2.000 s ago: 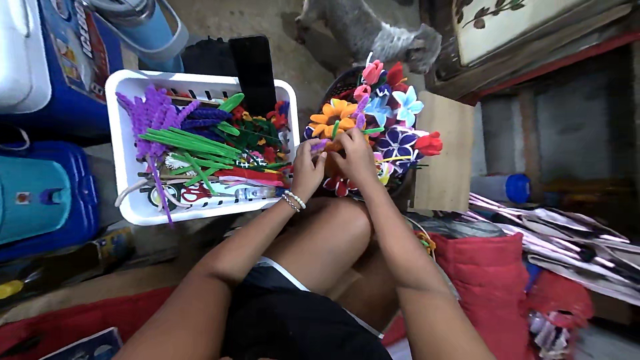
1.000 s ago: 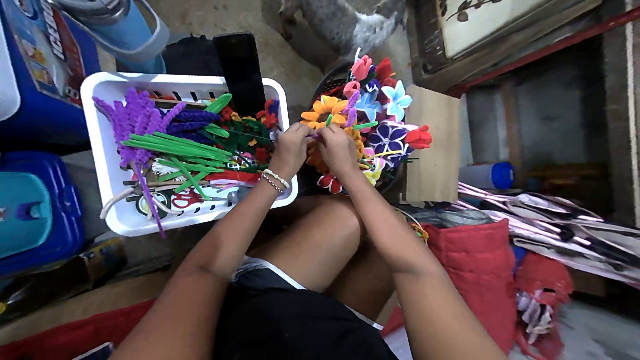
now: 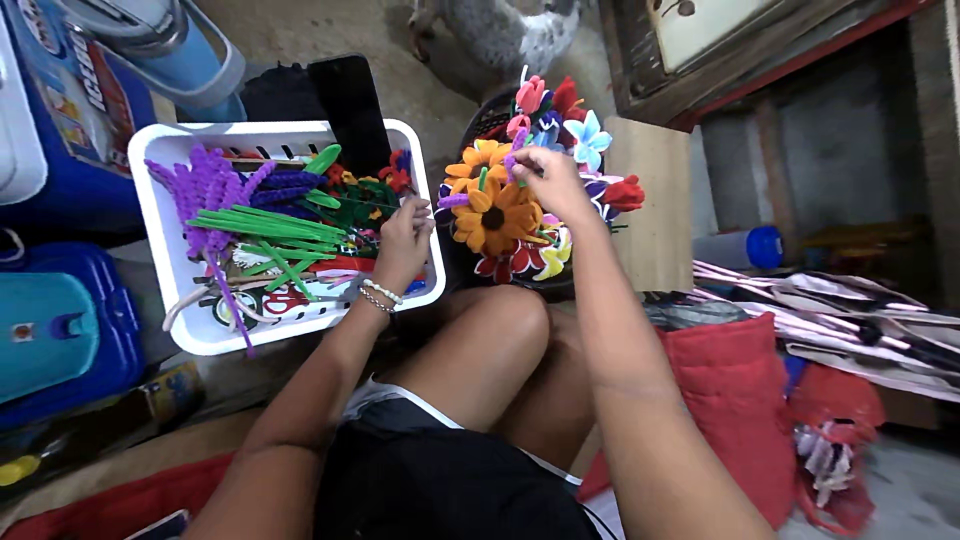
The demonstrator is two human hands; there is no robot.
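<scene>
My left hand [image 3: 406,234] is at the right side of a white plastic basket [image 3: 154,247], with a thin dark wire or stem between its fingertips. The basket holds purple fuzzy stems [image 3: 206,187], green pipe cleaners [image 3: 266,229], dark blue ones [image 3: 285,187] and red-handled scissors [image 3: 283,298]. My right hand [image 3: 546,176] pinches a purple fuzzy piece [image 3: 515,154] above a dark basket of pipe-cleaner flowers. Beneath and around it are orange flowers [image 3: 493,217], a light blue flower [image 3: 589,140] and a red one [image 3: 624,193].
A black phone [image 3: 349,112] leans on the basket's far edge. Beyond is a grey-and-white animal [image 3: 517,37]. A cardboard piece [image 3: 652,202] lies right of the flowers, past it a blue-capped container [image 3: 763,247]. A blue cooler [image 3: 82,82] and a blue-and-teal box [image 3: 52,330] stand left.
My hands were together by the orange flowers; now they are apart. The left has moved left to the white basket's edge, while the right stays over the flowers.
</scene>
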